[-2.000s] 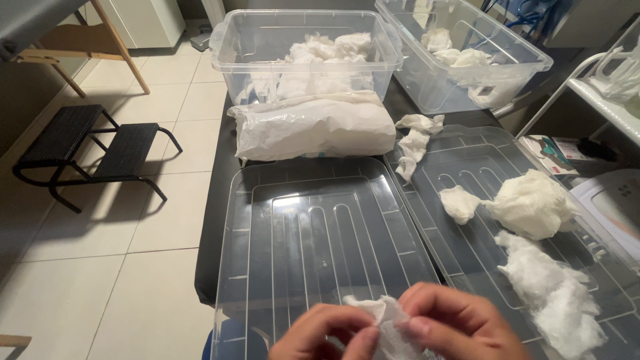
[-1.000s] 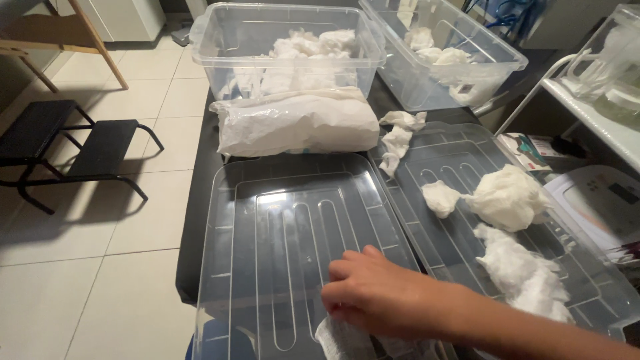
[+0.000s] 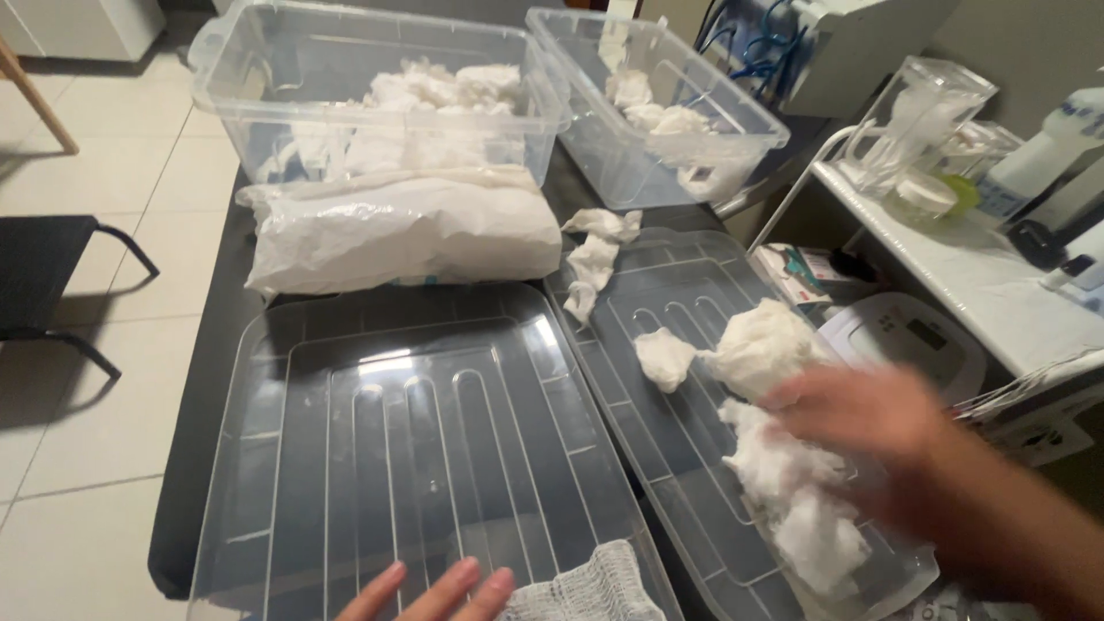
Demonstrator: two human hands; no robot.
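My left hand (image 3: 440,595) rests with fingers spread at the bottom edge, beside a piece of white gauze (image 3: 595,586) lying on the nearer clear plastic lid (image 3: 302,431). My right hand (image 3: 862,410), blurred, is over the second plastic lid (image 3: 690,483), at a rounded wad of gauze (image 3: 763,345) and just above a heap of white cotton (image 3: 802,500); whether it touches them I cannot tell. A small white tuft (image 3: 664,358) lies left of the wad. A twisted white strip (image 3: 595,259) lies at that lid's far corner.
A clear plastic bin (image 3: 379,112) with white cotton stands behind a plastic-wrapped white roll (image 3: 405,233). A second bin (image 3: 655,103) holds more tufts. To the right stands a white cart (image 3: 975,267) with bottles. A black step stool (image 3: 43,276) is on the tiled floor at left.
My right hand has moved right, from the gauze on the nearer lid to the cotton on the other lid. My left hand, out of view a second ago, shows at the bottom edge. The gauze lies uncovered.
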